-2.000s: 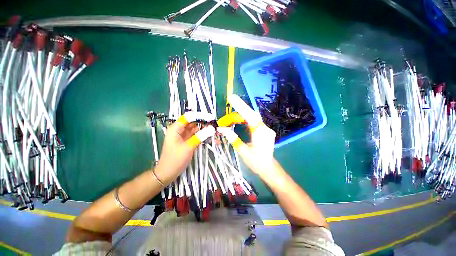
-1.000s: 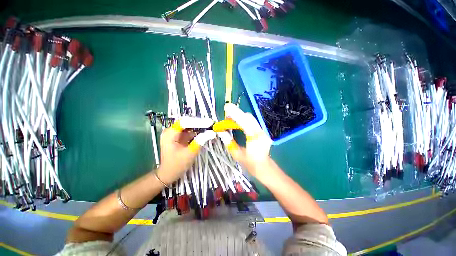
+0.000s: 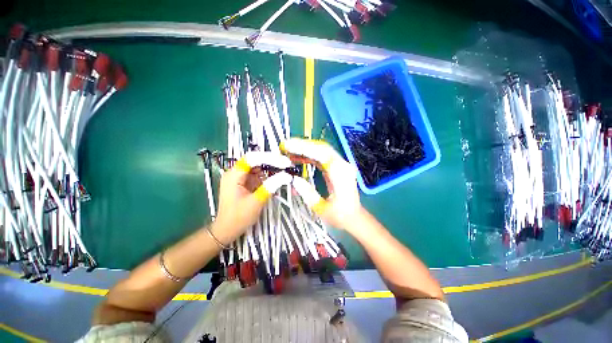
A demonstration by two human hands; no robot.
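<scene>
A bundle of white-sleeved wire harnesses (image 3: pixel 272 231) lies in front of me, red connectors toward my body and thin dark wire ends at the far side. My left hand (image 3: pixel 243 191) pinches a small dark connector (image 3: pixel 272 169) between thumb and forefinger above the bundle. My right hand (image 3: pixel 335 181) is curved at the other side of it, with its thumb and finger at the dark piece. White and yellow finger cots cover the fingertips. The fingers hide most of the piece.
A blue bin (image 3: pixel 431 137) with many black pieces stands right of the bundle. A harness heap (image 3: pixel 43 141) lies at the left. More harnesses (image 3: pixel 527 167) lie on clear plastic at the right. A pale rail (image 3: pixel 181 30) crosses the far side, with harnesses (image 3: pixel 275 17) beyond it.
My right forefinger has moved from pointing at the piece to arching above it on the far side. My left hand keeps its pinch nearly in place.
</scene>
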